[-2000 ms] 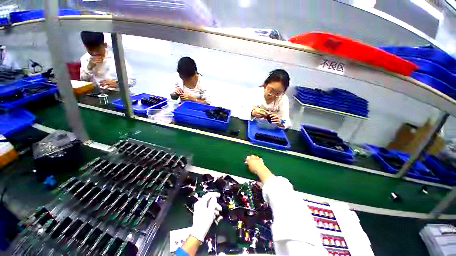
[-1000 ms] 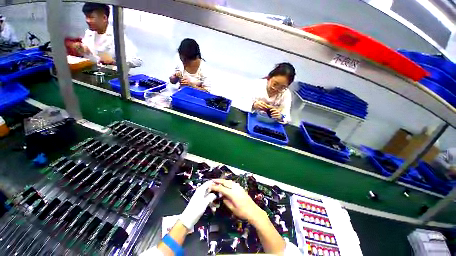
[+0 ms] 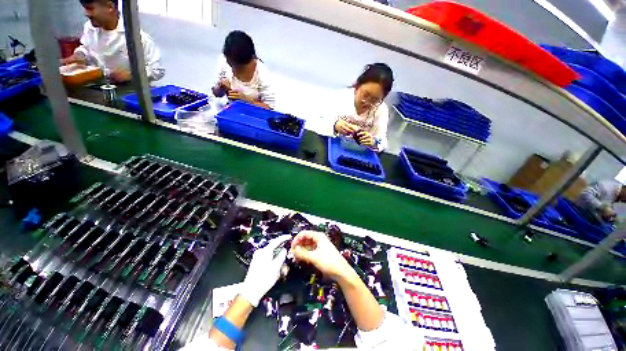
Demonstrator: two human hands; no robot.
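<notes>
My left hand [image 3: 264, 270], in a white glove with a blue band at the wrist, and my bare right hand [image 3: 317, 253] meet fingertip to fingertip over a heap of small black units with wires [image 3: 322, 298]. The fingers are curled; something small and dark shows between them, but I cannot tell it apart from the heap behind. A clear ribbed tray [image 3: 199, 286] at the left holds rows of black and green units [image 3: 99, 243]. A white sheet with rows of red, white and blue parts [image 3: 405, 280] lies right of the heap.
A white paper slip [image 3: 223, 299] lies between tray and heap. A green conveyor [image 3: 274, 182] runs behind, with a few small units on it. Several people work across it beside blue bins [image 3: 257, 127]. A metal shelf frame crosses above. A white ribbed stack [image 3: 582, 322] is at far right.
My right hand has come back from over the conveyor to meet my left hand above the heap. Since then both stay together there. The view has shifted slightly.
</notes>
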